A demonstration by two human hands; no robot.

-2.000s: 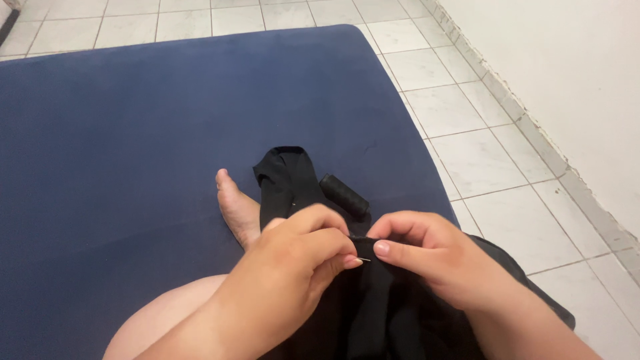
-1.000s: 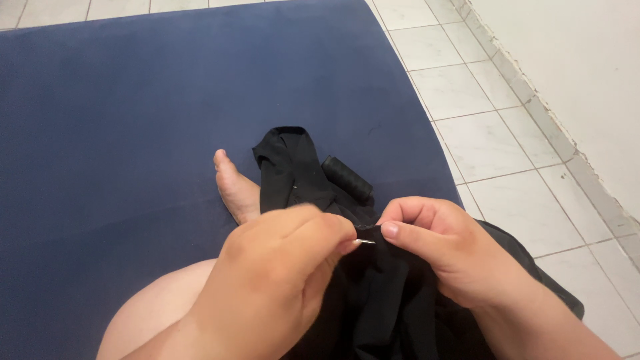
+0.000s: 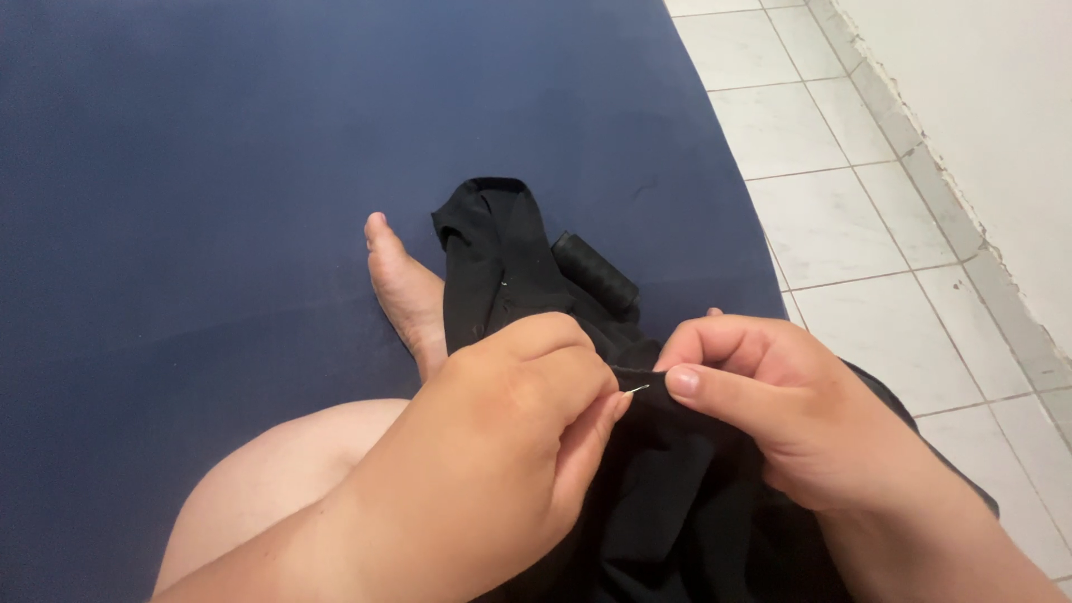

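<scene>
Black cloth [image 3: 653, 502] lies over the lap and stretches forward onto the blue surface. My left hand [image 3: 519, 419] pinches a thin sewing needle [image 3: 638, 389] between thumb and fingers, its bright end showing beside the cloth's folded edge. Thumb and forefinger of my right hand [image 3: 770, 394] grip that same edge just to the right of the needle. Beyond the hands, a spool of black thread [image 3: 596, 276] lies on its side against the cloth. Whether the left fingertips also hold some cloth is hard to tell.
The blue padded surface [image 3: 251, 167] has its edge on the right. A bare foot [image 3: 406, 293] and a bent knee [image 3: 285, 469] are at the left of the cloth. Past the edge are white floor tiles [image 3: 863, 226] and a pale wall [image 3: 988, 100].
The left hand has shifted slightly about the cloth edge with the needle in its fingers. My right hand keeps its pinch on the cloth. The spool stays beside the cloth.
</scene>
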